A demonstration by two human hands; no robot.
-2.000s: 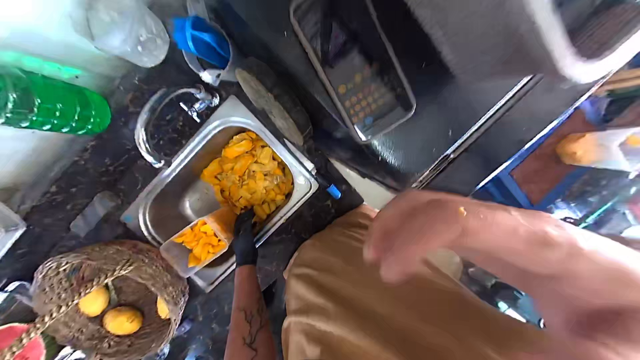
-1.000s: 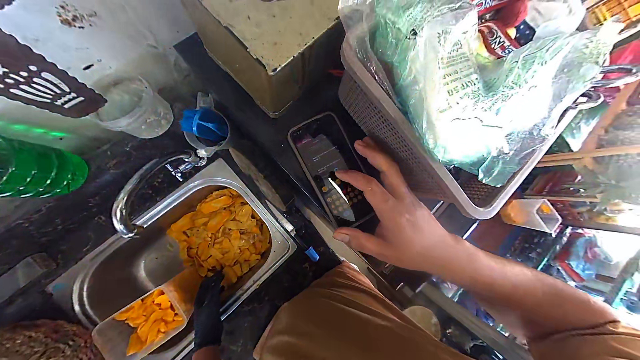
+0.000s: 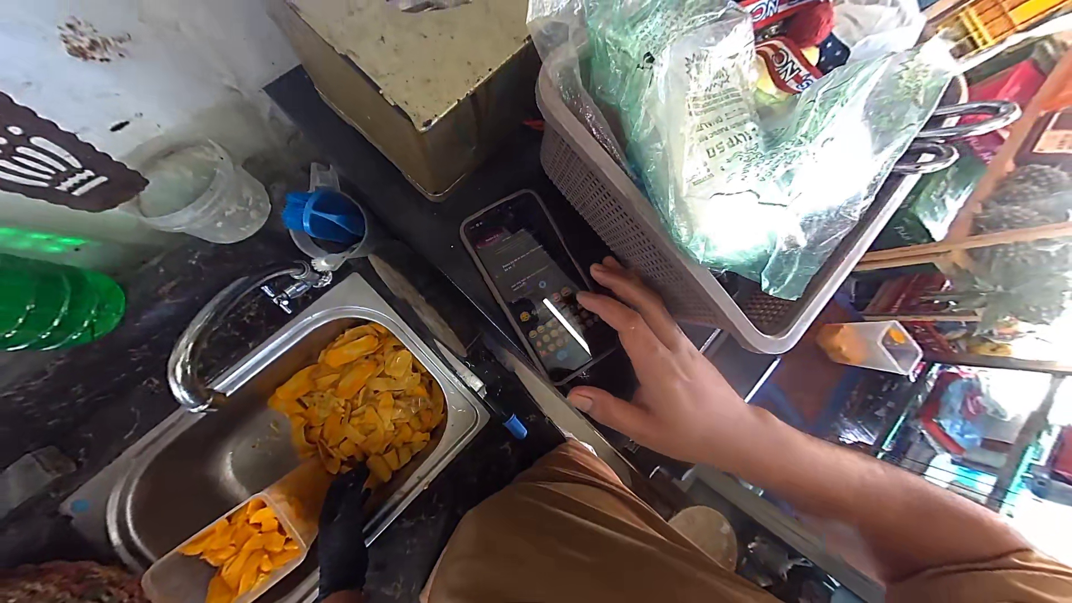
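Note:
My left hand point(image 3: 343, 532), in a black glove, is by a clear plastic container point(image 3: 276, 502) of orange mango slices point(image 3: 247, 544); whether it grips the container is unclear. Its fingertips reach the edge of a heap of yellow-orange mango peels point(image 3: 373, 389) in a stainless steel sink point(image 3: 188, 456). My right hand point(image 3: 653, 360), bare, has its fingers spread at the right edge of a smartphone point(image 3: 528, 285). That phone lies face up on the dark counter, its screen lit with a keyboard of emoji and a bright glare across it.
A curved faucet point(image 3: 197, 343) rises at the sink's far edge. Beyond it are a cup with a blue item point(image 3: 322, 216), a clear tub point(image 3: 205, 193) and a green bottle point(image 3: 59, 301). A metal box point(image 3: 419, 84) and a plastic basket point(image 3: 624, 226) of bags flank the phone.
My right hand came from beside the phone to over its screen, then drew back to its right edge. My gloved left hand stays between container and peels. The view has shifted.

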